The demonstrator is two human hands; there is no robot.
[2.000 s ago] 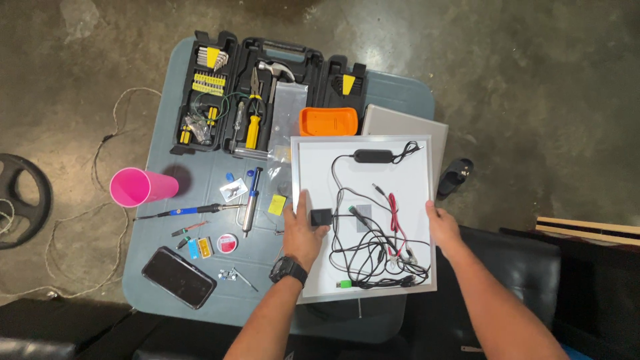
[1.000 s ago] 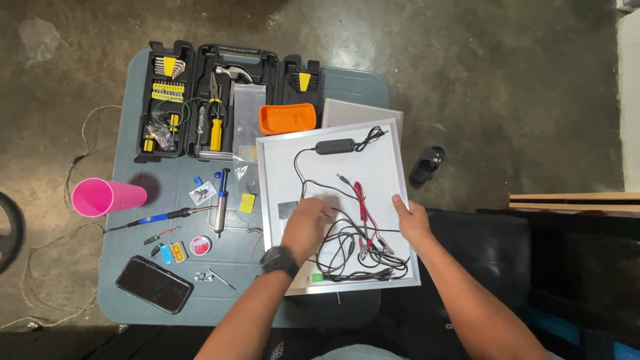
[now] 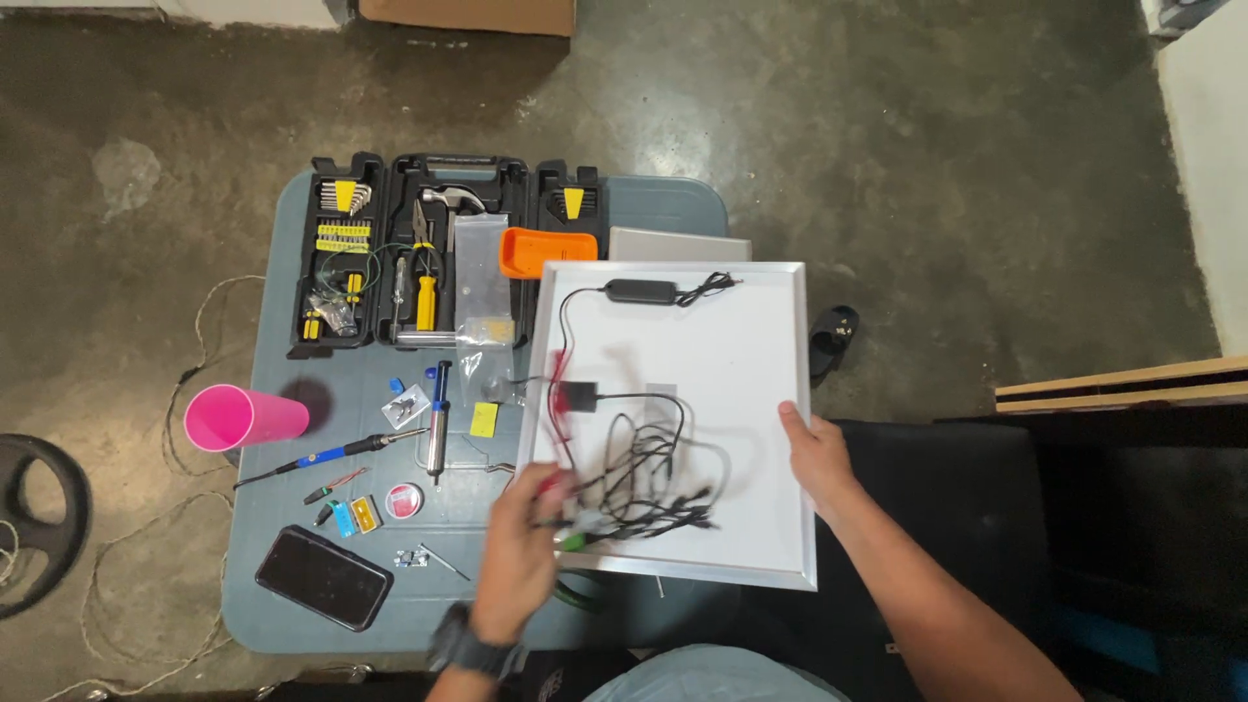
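Observation:
A white panel with a silver metal frame lies over the right part of the table. My right hand grips its right edge, thumb on top. Near the lower left corner my left hand, blurred, holds part of a bundle of black cables with red leads. Attached to the panel or resting on it at the top is a black inline adapter box. A small black box lies near the left edge. A green connector shows beside my left hand.
The blue-grey table also holds an open tool case, an orange tray, a pink cup, a soldering iron, a desoldering pump, a solder tin and a smartphone. A black chair stands right.
My left hand has moved from the middle of the panel to its lower left corner, shifting cables and red leads left. My right hand stays on the right edge.

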